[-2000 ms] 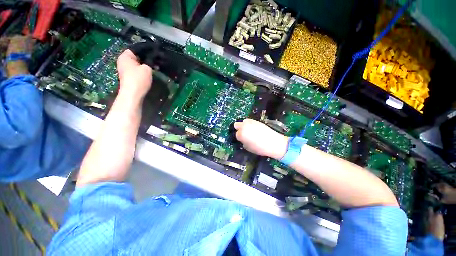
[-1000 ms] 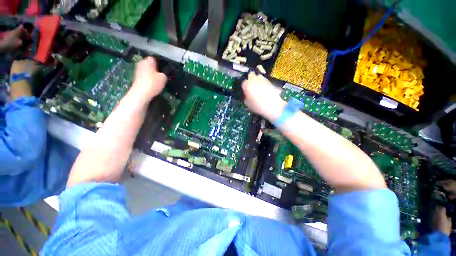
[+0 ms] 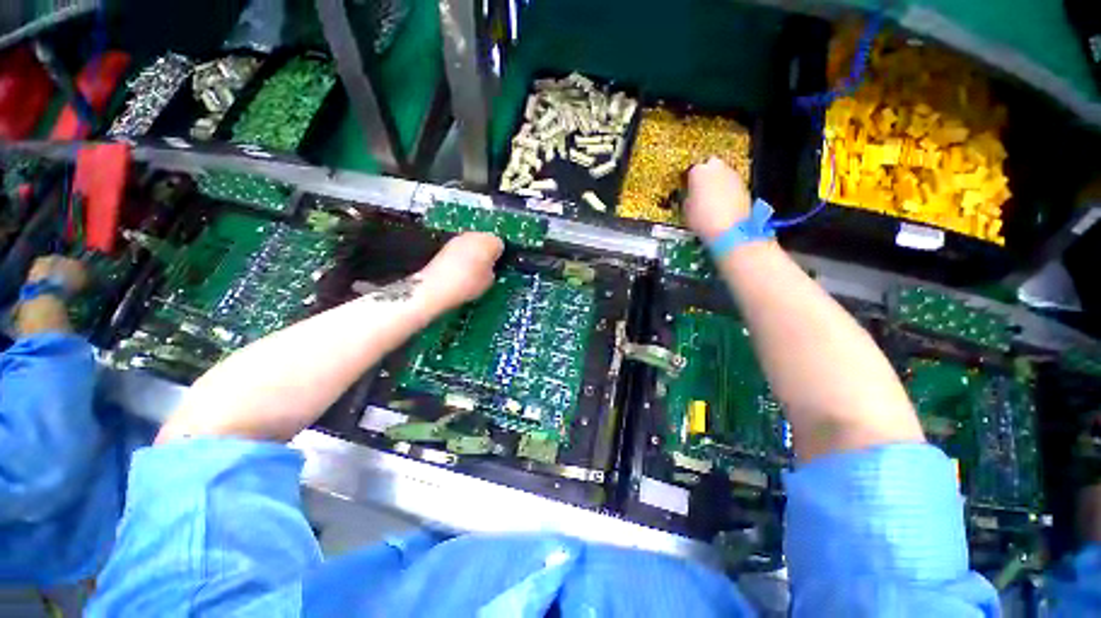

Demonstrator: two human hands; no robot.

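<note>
My right hand (image 3: 717, 197), with a light blue strap on its wrist, is at the bin of small yellow-gold components (image 3: 658, 157). Its fingertips are low over the grains; whether they hold any is hidden. My left hand (image 3: 465, 268) is over the upper left part of the middle green circuit board (image 3: 531, 350), near the narrow green board strip (image 3: 517, 226). Its fingers point down and are hidden behind the hand. The middle board lies in a black carrier (image 3: 612, 362).
Pale cylindrical components (image 3: 568, 127) fill the bin left of the gold one; yellow blocks (image 3: 918, 145) fill the large right bin. Another board (image 3: 724, 368) with a yellow block lies right, a further board (image 3: 242, 272) left. A red object (image 3: 102, 193) and a neighbour's hand (image 3: 51, 284) are at far left.
My right hand has moved from the middle board up and right to the gold component bin. My left hand has moved right, from beside the left board to the middle board.
</note>
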